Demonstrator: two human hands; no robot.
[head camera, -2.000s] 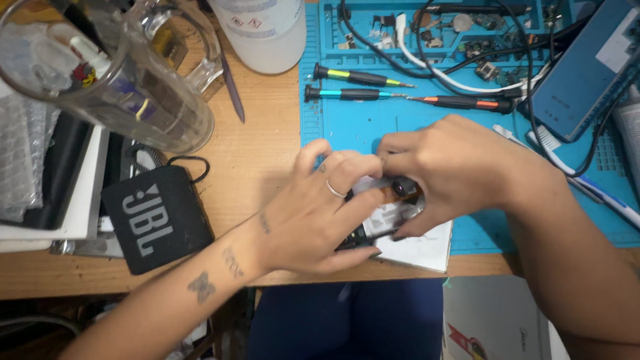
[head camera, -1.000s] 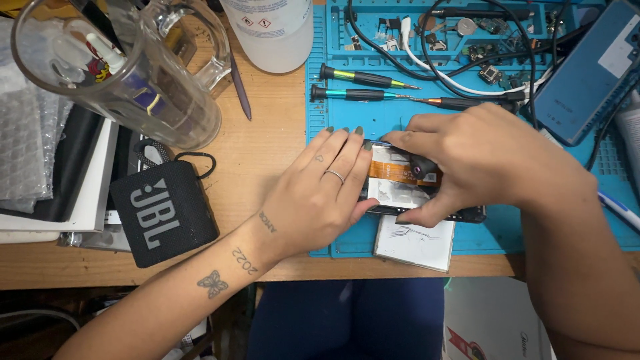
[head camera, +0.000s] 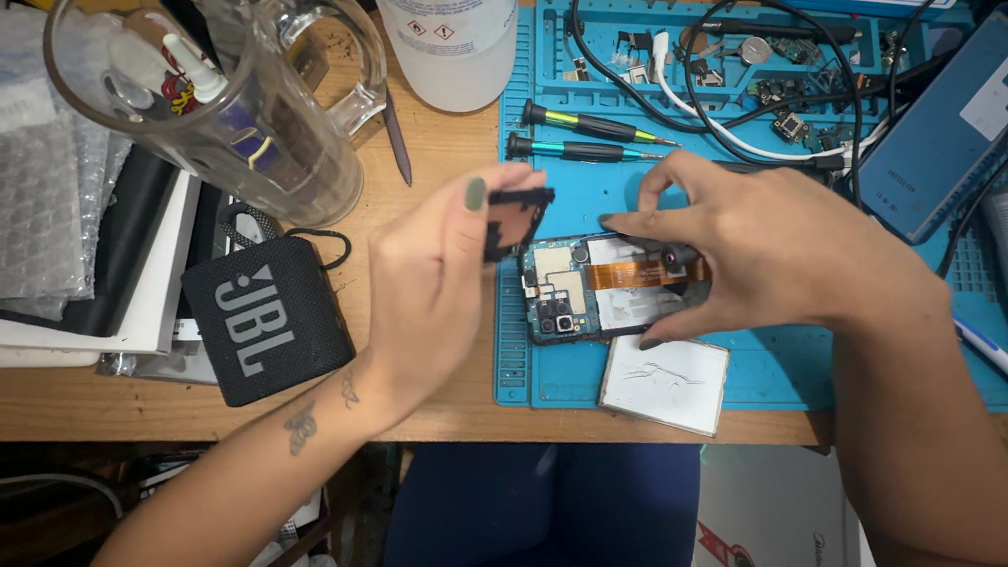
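Observation:
My left hand (head camera: 441, 283) holds a small black-edged cover (head camera: 516, 224) with a copper-coloured face, tilted up beside the upper end of an opened smartphone (head camera: 567, 268). The phone lies on a blue silicone repair mat (head camera: 756, 370), its circuit board and camera modules (head camera: 557, 315) exposed. An orange flex cable (head camera: 626, 275) crosses the silvery battery area. My right hand (head camera: 756, 244) grips the phone's long edges between thumb and fingers, hiding its lower end. A small dark round part (head camera: 677, 258) shows beneath that hand. A flat white-faced rectangular piece (head camera: 665, 386) lies partly under the phone.
Precision screwdrivers (head camera: 587, 124) lie behind the phone. Cables (head camera: 709, 126) cross the mat's parts compartments at the back. A blue phone back (head camera: 937, 126) is at right. A glass mug (head camera: 307, 173), a JBL speaker (head camera: 268, 319) and a plastic bottle (head camera: 453, 55) stand left.
My left hand has moved left off the phone, now with the small cover in it, and the circuit board is uncovered. My right hand stays on the phone.

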